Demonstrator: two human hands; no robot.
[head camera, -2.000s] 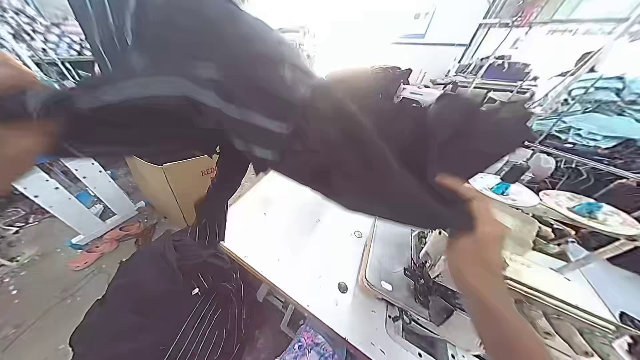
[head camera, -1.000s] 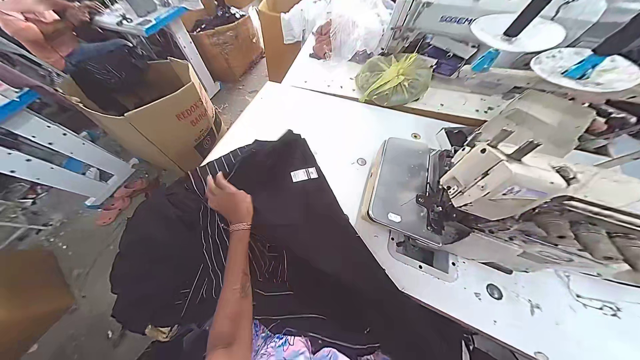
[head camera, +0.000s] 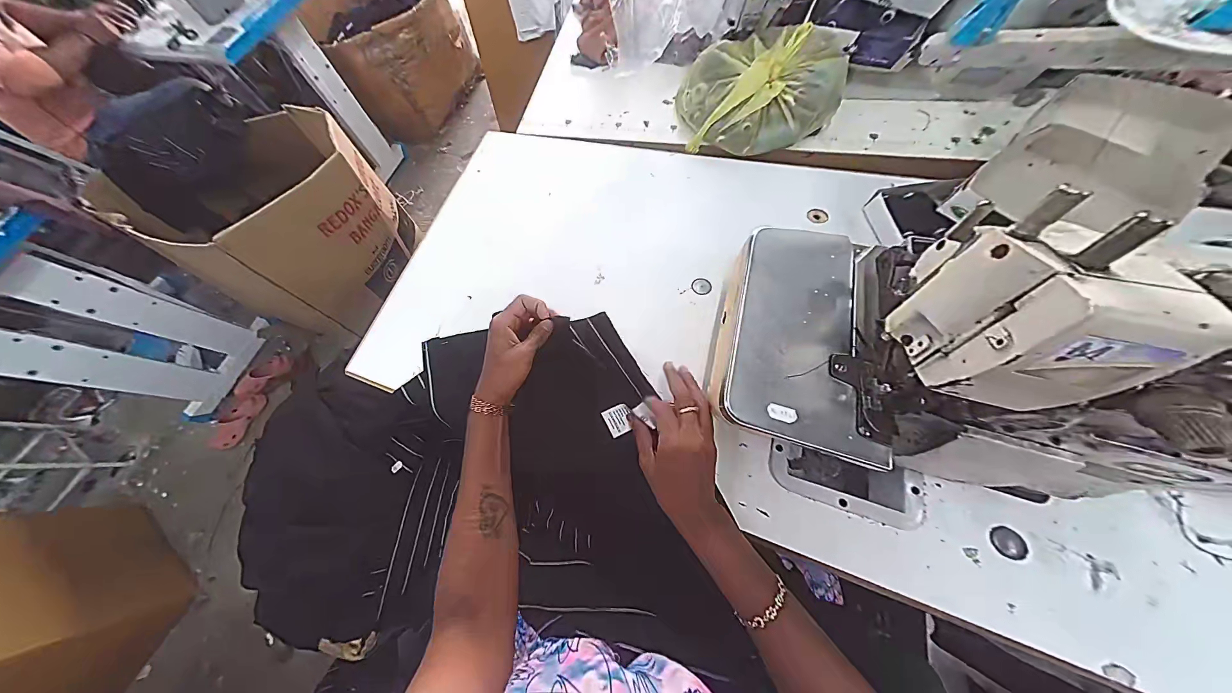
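Note:
A black garment piece (head camera: 587, 462) with pale seam threads lies over my lap and the edge of the white sewing table (head camera: 577, 221). My left hand (head camera: 518, 337) pinches its upper edge between thumb and fingers. On the right side of the cloth rests my right hand (head camera: 677, 433), its fingertips at a small white label (head camera: 617, 421); whether it grips the cloth there is hard to tell. More black cloth (head camera: 327, 510) with loose threads hangs in a heap to the left. The metal plate (head camera: 789, 337) of an industrial sewing machine (head camera: 1049, 308) is just right of my right hand.
A cardboard box (head camera: 279, 231) holding dark cloth stands left of the table, with another box (head camera: 409, 72) behind. A tied yellow-green bag (head camera: 765, 91) sits on the far table. Pink sandals (head camera: 241, 404) lie on the floor. Part of another person shows at upper left.
The black cloth, held up and stretched in front of me two seconds ago, now lies low over lap and table. My right hand has come into view at the label. My left hand has moved to the cloth's upper edge.

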